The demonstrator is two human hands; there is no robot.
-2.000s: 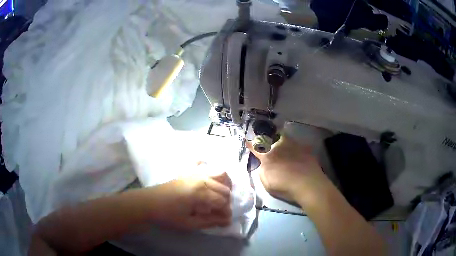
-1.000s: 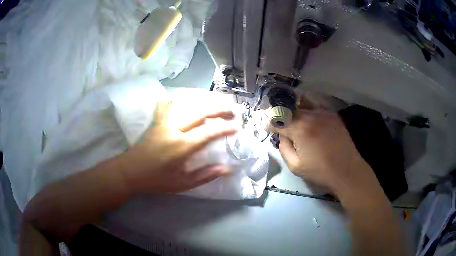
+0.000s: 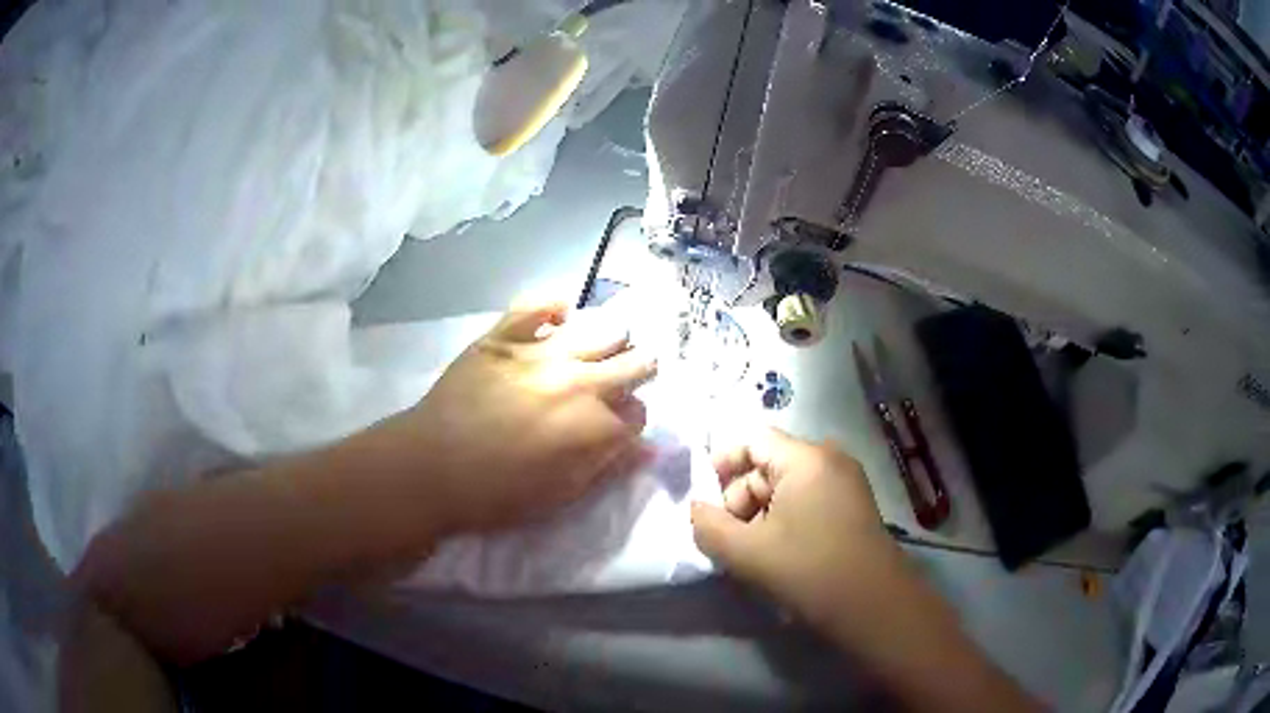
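White fabric (image 3: 557,536) lies on the machine bed under the needle area, washed out by the lamp. My left hand (image 3: 536,404) rests flat on it, left of the needle, fingers pointing at the presser foot. My right hand (image 3: 787,508) is in front of the needle, to the right, with thumb and fingers pinched on the fabric's edge. The machine head (image 3: 794,126) stands above. The presser foot and needle (image 3: 701,286) are blurred by glare. The knurled knob (image 3: 800,320) is right of them.
Red-handled thread snips (image 3: 905,443) lie right of my right hand. A black flat object (image 3: 1006,435) lies beside them. A large heap of white fabric (image 3: 181,209) covers the left. The oval lamp (image 3: 535,95) hangs left of the head. Pale cloth (image 3: 1177,599) is at the lower right.
My right hand has come from behind the knurled knob to the fabric's edge in front. The snips now show. My left hand is still on the fabric, its fingers closer together. The view has shifted.
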